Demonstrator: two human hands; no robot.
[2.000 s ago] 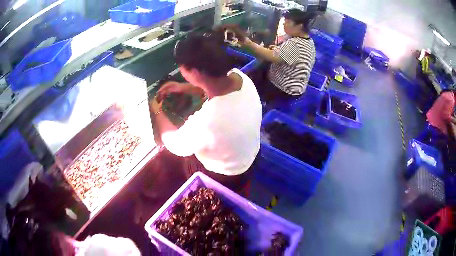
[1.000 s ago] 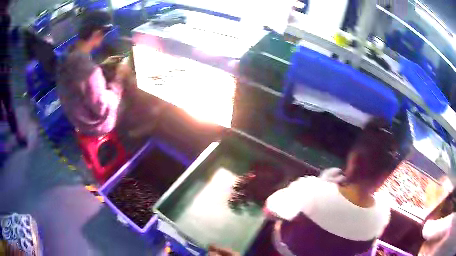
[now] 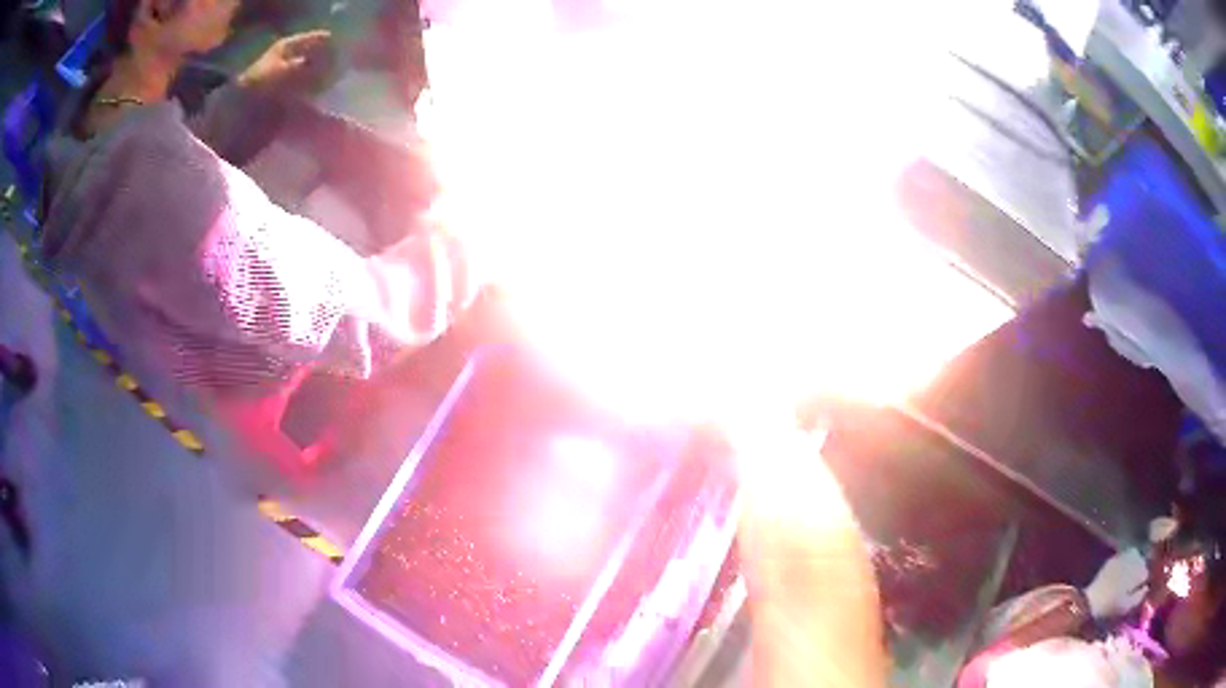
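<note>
A bare forearm reaches up from the lower edge, right of the middle; it looks like my right arm. My right hand (image 3: 783,437) is washed out by glare at the lit box, so its fingers and anything in them are hidden. My left hand is not in view. The lit box (image 3: 699,202) is a large white glare, and its contents cannot be seen. Below it stands a purple-rimmed blue crate (image 3: 407,495) with small dark pieces on its bottom.
A person in a striped top (image 3: 256,255) sits at the left on a red stool (image 3: 289,437). Yellow-black floor tape (image 3: 148,410) runs along the left. A blue bin (image 3: 1163,235) is at the right. Part of another person's pale clothing (image 3: 1055,665) shows at the lower right.
The view has moved in close to the lit box and the seated person, who look larger. The glare has grown, and a forearm now reaches into it.
</note>
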